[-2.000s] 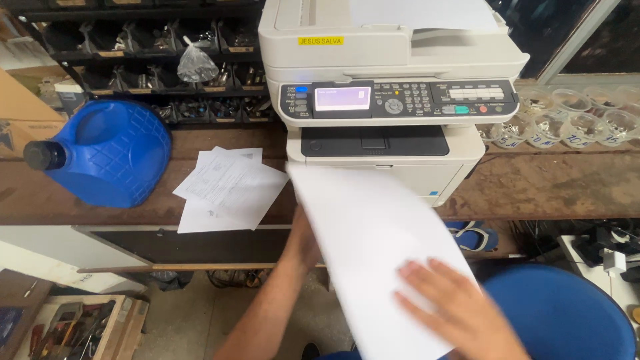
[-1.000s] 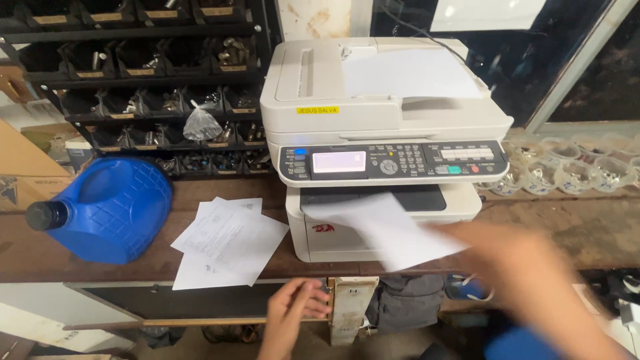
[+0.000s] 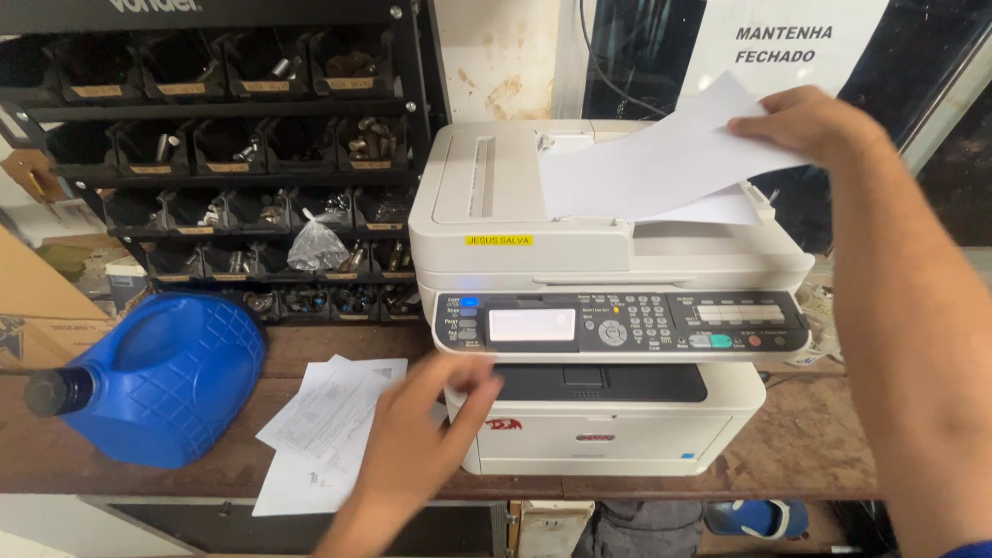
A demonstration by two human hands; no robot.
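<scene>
My right hand (image 3: 814, 128) holds the right end of a white paper sheet (image 3: 666, 167) between thumb and fingers, over the document feeder on top of a white multifunction printer (image 3: 519, 263). The sheet's left end lies at the feeder; another white sheet (image 3: 717, 209) shows beneath it. My left hand (image 3: 434, 434), slightly blurred, hangs empty with its fingers apart in front of the printer's left front corner. The printer's control panel (image 3: 620, 322) has a lit screen. Left of the printer, printed papers (image 3: 325, 418) lie overlapping on the wooden bench, partly behind my left hand.
A blue plastic jug (image 3: 178, 380) with a black cap lies at the left of the wooden bench (image 3: 806, 442). Behind it stands a black rack of bins (image 3: 248, 174) with metal parts and a small plastic bag (image 3: 316, 244). Below the bench is a blue flip-flop (image 3: 756, 518).
My right hand has carried a sheet from in front of the printer up to its top feeder. My left hand, beneath the sheet two seconds ago, is now empty, higher and nearer the panel.
</scene>
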